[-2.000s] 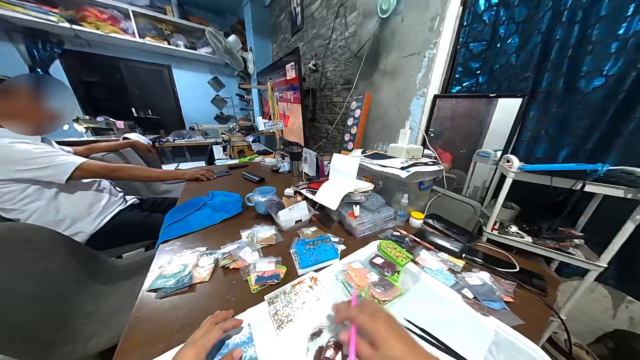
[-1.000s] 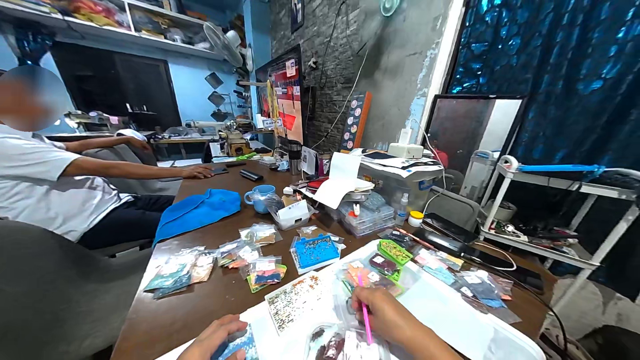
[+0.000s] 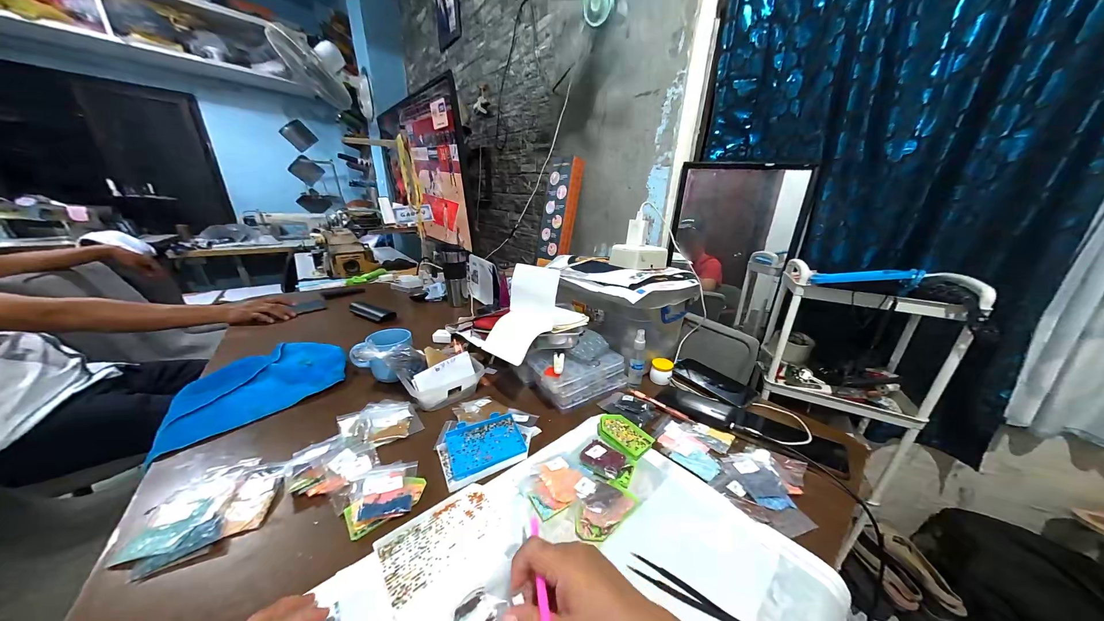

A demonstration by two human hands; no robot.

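Note:
My right hand [image 3: 573, 580] grips a pink pen-like tool [image 3: 541, 586], its tip up, above a white sheet at the bottom centre. Just left of it lies a small clear bag with dark contents [image 3: 480, 604]. Only part of my left hand [image 3: 289, 609] shows at the bottom edge, by a pale item; its grip is hidden. Between the hands and beyond them lies a sheet dotted with small coloured beads [image 3: 435, 539]. Black tweezers [image 3: 681, 586] rest to the right. Green trays [image 3: 627, 435] and bags of coloured beads stand behind my right hand.
A blue tray of beads [image 3: 487, 446], small plastic bags [image 3: 194, 517], a blue cloth [image 3: 250, 392], a blue mug [image 3: 384, 354] and a clear organizer box [image 3: 578, 371] cover parts of the brown table. Another person's hand [image 3: 261, 310] rests at the far left. A white trolley [image 3: 862, 397] stands right.
My left hand has moved down and left, mostly out of view. My right hand, with the pink tool, was further up one second ago. The view has shifted somewhat.

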